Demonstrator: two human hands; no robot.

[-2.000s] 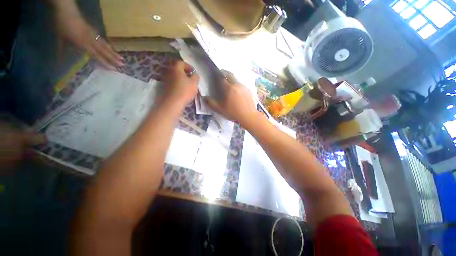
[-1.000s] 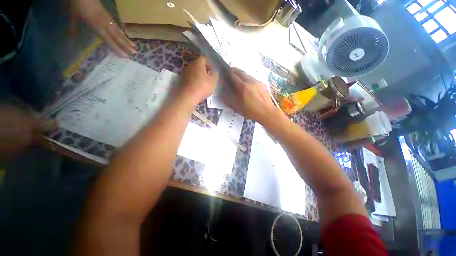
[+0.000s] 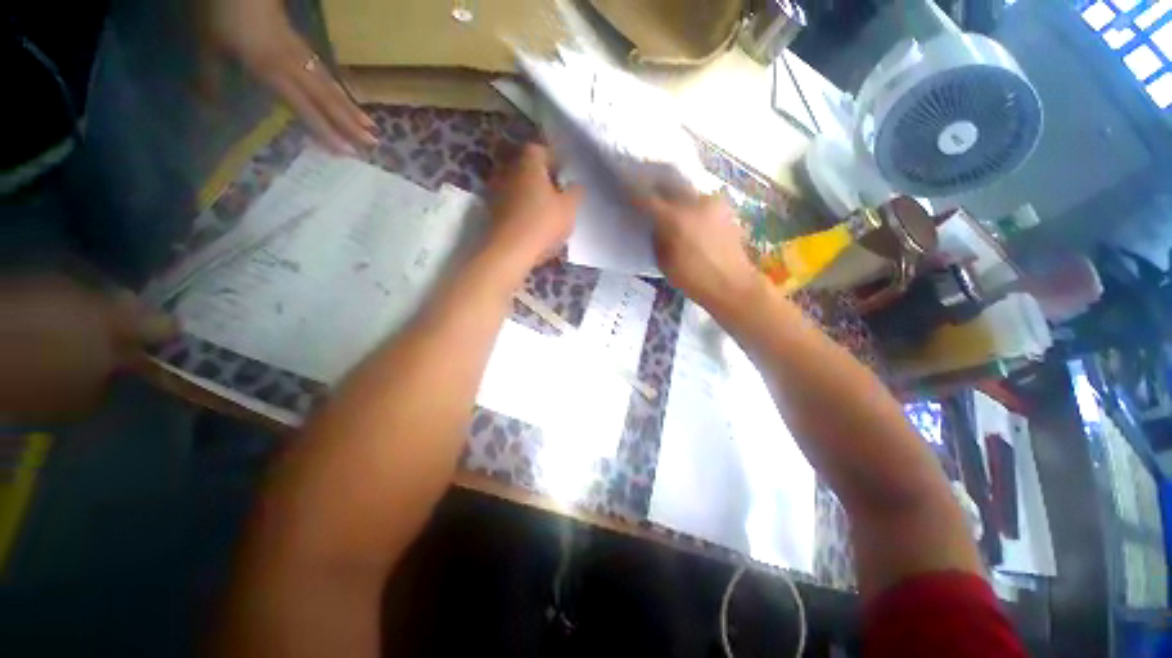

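My left hand (image 3: pixel 533 203) and my right hand (image 3: pixel 701 244) are bare and hold a bundle of white paper sheets (image 3: pixel 598 161) between them, tilted over the desk. The top of the bundle is blurred and glared. A large white sheet (image 3: pixel 733 450) lies flat below my right forearm. Smaller white slips (image 3: pixel 527 373) lie beside it under strong glare, with a narrow pale strip (image 3: pixel 546 312) across them. Written sheets (image 3: pixel 321 257) lie at the left, partly behind my left forearm.
Another person's hand (image 3: pixel 302 84) rests above the written sheets; a second blurred hand (image 3: pixel 77 337) is at the left. A kraft folder (image 3: pixel 424 36) lies at the back. A white fan (image 3: pixel 951 135), yellow-orange bottle (image 3: pixel 816 252) and brown mug (image 3: pixel 900 231) stand right. The desk cover (image 3: pixel 443 142) is leopard-print.
The sheets in my hands have tilted and fanned, showing more of their white faces. My right hand has shifted slightly on them. The whole view has drifted, moving the desk rightward in the picture.
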